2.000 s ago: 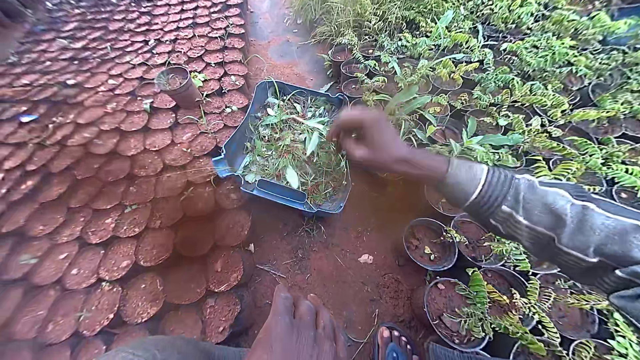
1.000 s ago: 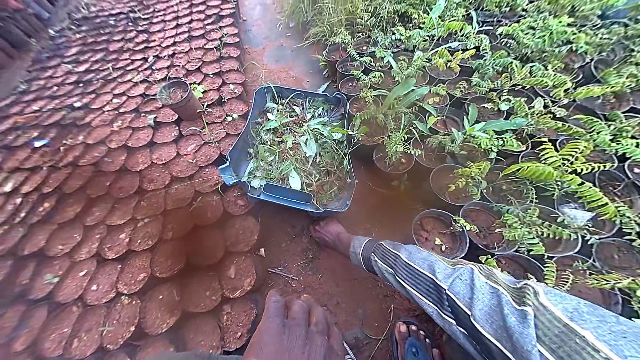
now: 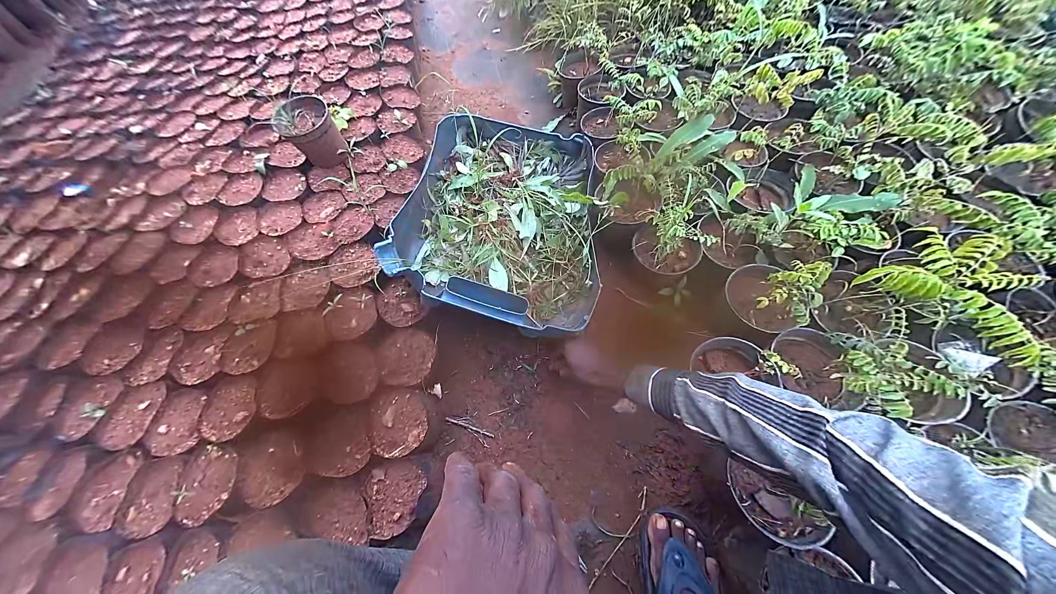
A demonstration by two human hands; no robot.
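My left hand [image 3: 495, 528] rests at the bottom centre, back up, with its fingers lying close together and nothing visible under them. Blurred, my right hand [image 3: 596, 363] reaches low over the wet soil just below the right corner of a blue plastic container [image 3: 478, 299]. Whether its fingers hold anything cannot be seen. Pulled weeds and grass [image 3: 511, 219] fill the container. Bits of dry stem [image 3: 470, 426] lie on the soil between my hands.
Packed soil-filled pots [image 3: 285, 388] cover the left side, with one potted seedling [image 3: 309, 132] standing on top of them. Potted seedlings [image 3: 755, 297] crowd the right. A muddy path [image 3: 474, 66] runs between. My sandalled foot [image 3: 681, 557] is at the bottom.
My right hand has gone from above the container's right side down to the soil by its lower corner. My left hand stays low at the bottom of the view.
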